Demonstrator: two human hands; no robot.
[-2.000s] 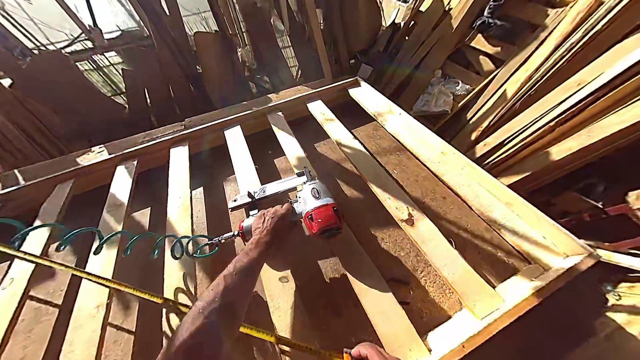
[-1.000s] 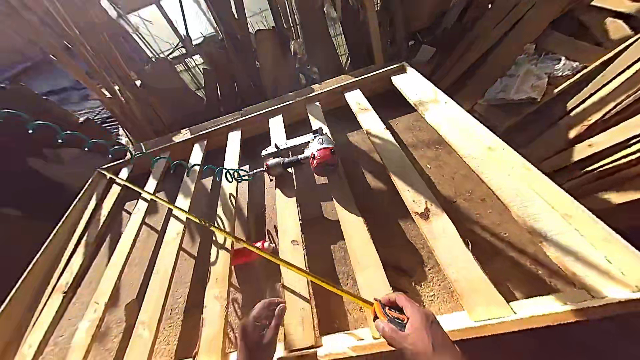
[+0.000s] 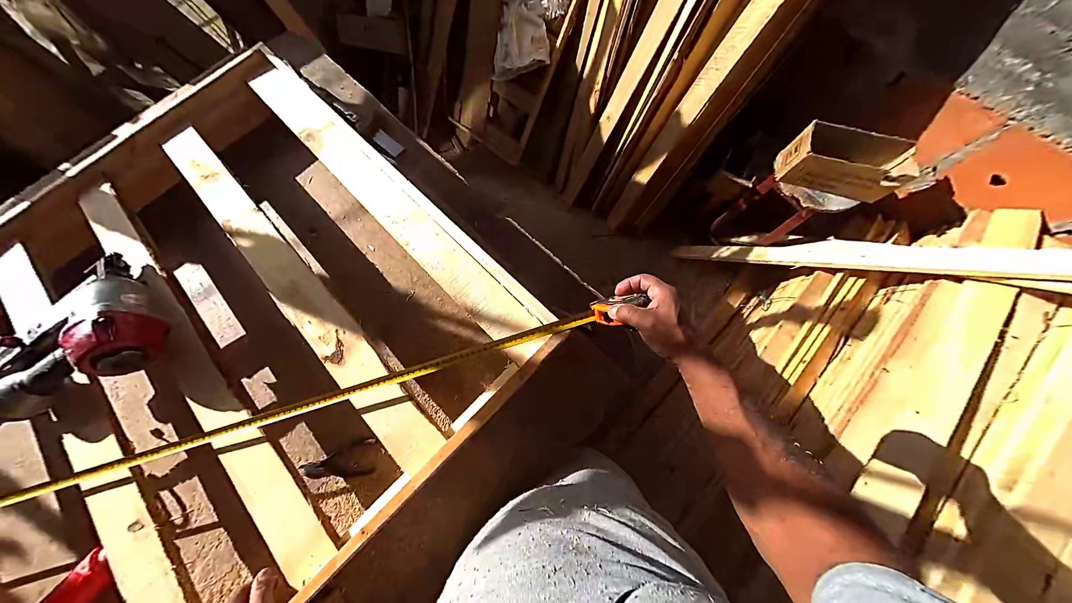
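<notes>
My right hand [image 3: 651,314] grips the orange and black case of a tape measure [image 3: 618,310] just past the corner of a slatted wooden frame [image 3: 452,456]. Its yellow blade [image 3: 335,395] runs out leftward across the slats and leaves the view at the left edge. Only the fingertips of my left hand [image 3: 261,586] show at the bottom edge, beside the frame's near rail; the rest of it is hidden. A red and silver pneumatic nailer [image 3: 113,322] lies on the slats at the left.
Long boards [image 3: 670,109] lean in a stack behind the frame. More planks [image 3: 930,377] lie at the right. A cardboard box [image 3: 846,161] rests on a red-legged stand. A red object [image 3: 79,578] lies at the lower left.
My right hand has moved with the tape case to the frame's corner. My left hand, empty and in fuller view one second ago, is now mostly out of view. The view has swung right.
</notes>
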